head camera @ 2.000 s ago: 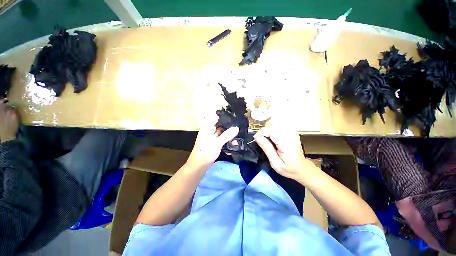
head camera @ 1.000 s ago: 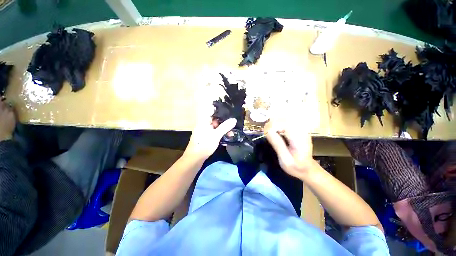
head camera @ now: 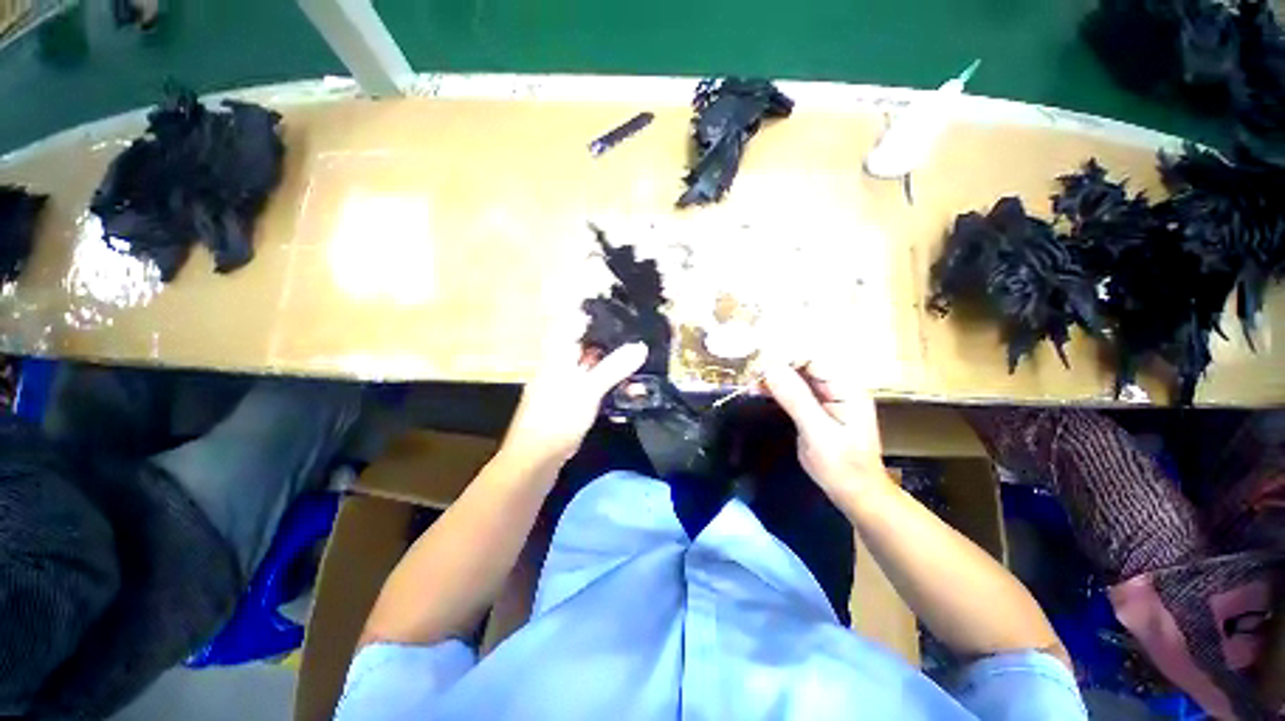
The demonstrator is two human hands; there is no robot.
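My left hand [head camera: 575,395] holds a black spiky piece [head camera: 627,299] at the bench's front edge, its jagged points reaching up over the bench. A smooth, glossy black part [head camera: 651,403] hangs below it, by my left fingers. My right hand [head camera: 824,411] holds a thin pale stick [head camera: 741,396] in its fingertips, its tip pointing left toward the black part. I cannot tell whether the tip touches it. A whitish round glue patch [head camera: 730,335] lies on the bench above the stick, amid brown stains.
Black piles lie at left [head camera: 193,176] and right [head camera: 1017,275]. A black piece [head camera: 727,134], small black strip [head camera: 622,133] and white glue bottle [head camera: 913,134] lie toward the back. Open cardboard boxes [head camera: 402,472] are below. People sit on both sides; more black pieces lie on the green belt [head camera: 634,40].
My left hand and the spiky piece have moved slightly left. My right hand has drawn away from the piece to the right, the stick still in its fingers. The left neighbour's hand has left the bench edge.
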